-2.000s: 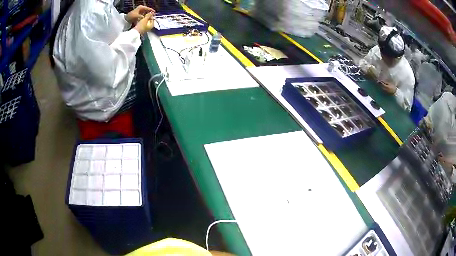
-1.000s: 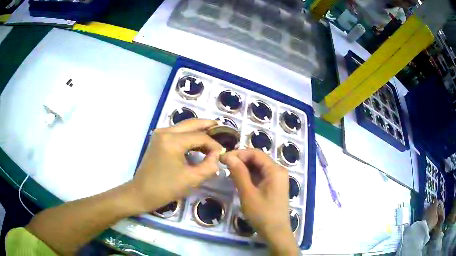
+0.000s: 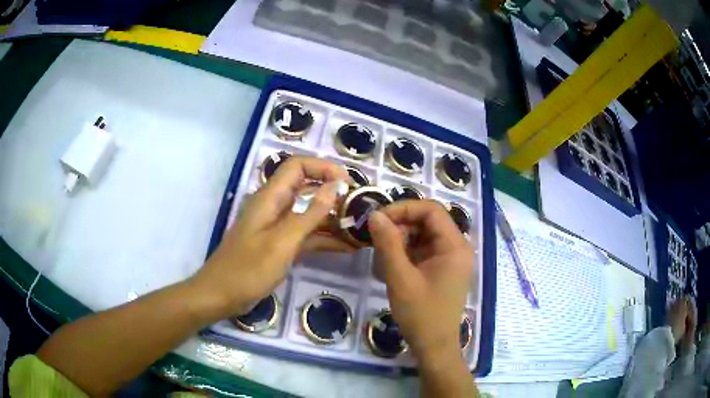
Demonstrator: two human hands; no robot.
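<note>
A round smartwatch head with a dark face and gold rim (image 3: 364,204) is held above the compartment tray (image 3: 484,256), between my hands. My left hand (image 3: 268,225) grips it from the left, its thumb and a finger near a small white piece beside the rim. My right hand (image 3: 424,272) has its thumb and finger at the watch's right side, by a clear and white film tab (image 3: 350,222) on the face. More watch heads (image 3: 326,317) lie in the white compartments, some hidden by my hands.
A white charger (image 3: 88,152) with a cable lies on the pale mat (image 3: 148,225) at left. A purple pen (image 3: 518,260) rests on a printed sheet (image 3: 557,303) at right. A grey translucent tray (image 3: 389,39) and a yellow post (image 3: 592,85) stand beyond. A coworker's hand (image 3: 682,317) shows far right.
From a view along the bench, the camera has turned to the tray. Since one second ago, the watch head is raised and its face turned up, with my right fingers now at the face.
</note>
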